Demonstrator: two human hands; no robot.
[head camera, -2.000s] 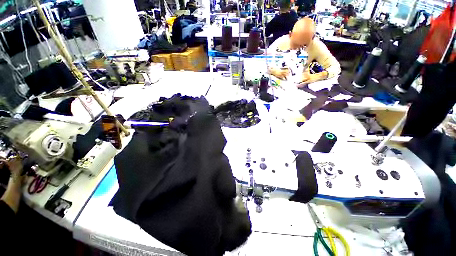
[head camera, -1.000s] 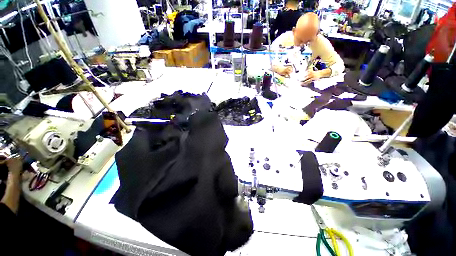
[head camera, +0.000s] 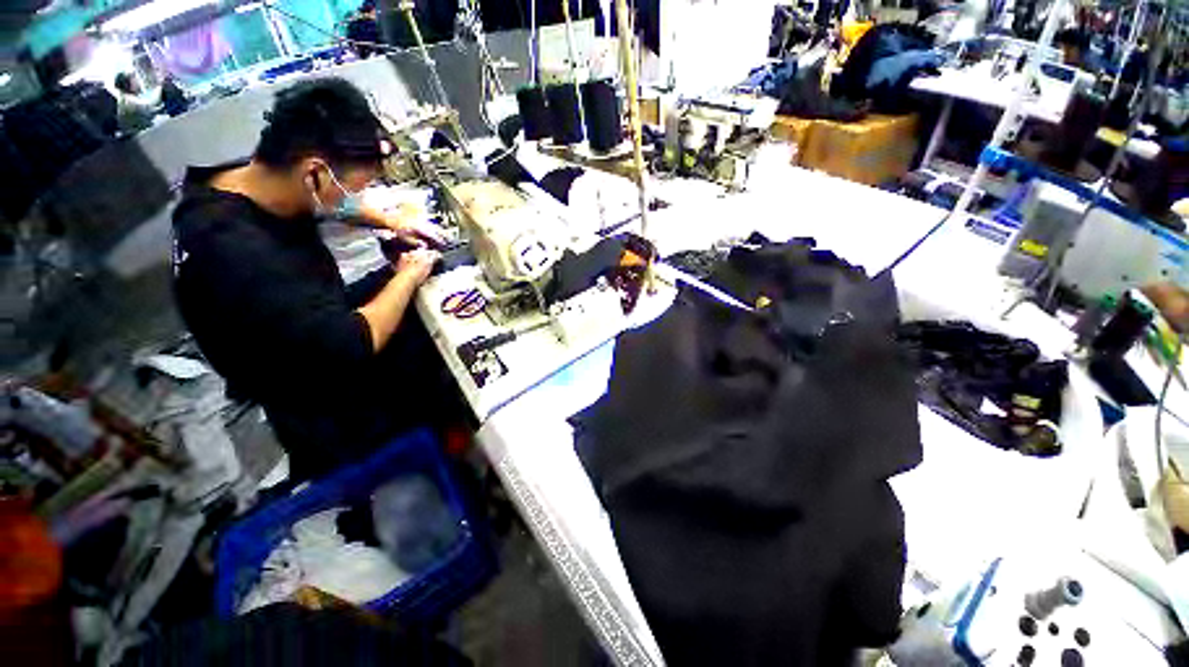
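A matte black garment piece (head camera: 750, 456) lies in a large heap on the white sewing table (head camera: 991, 508), reaching down to the frame's bottom edge. The left end of the white sewing machine head (head camera: 1030, 638), with a blue stripe and dark round holes, shows at the lower right, close to the cloth. Its needle area is hidden or cut off. I cannot make out my left hand or my right hand; neither shows clearly in the picture.
A masked person (head camera: 300, 274) in black works at a neighbouring machine (head camera: 502, 235) on the left. A blue crate (head camera: 450, 554) with pale scraps stands on the floor beside the table. Crumpled black pieces (head camera: 984, 378) lie behind the garment. A pole (head camera: 639, 130) rises beyond the table.
The view has swung left. The garment and machine head now appear further right, and the scissors have left the picture. The neighbouring person and blue crate have come into view.
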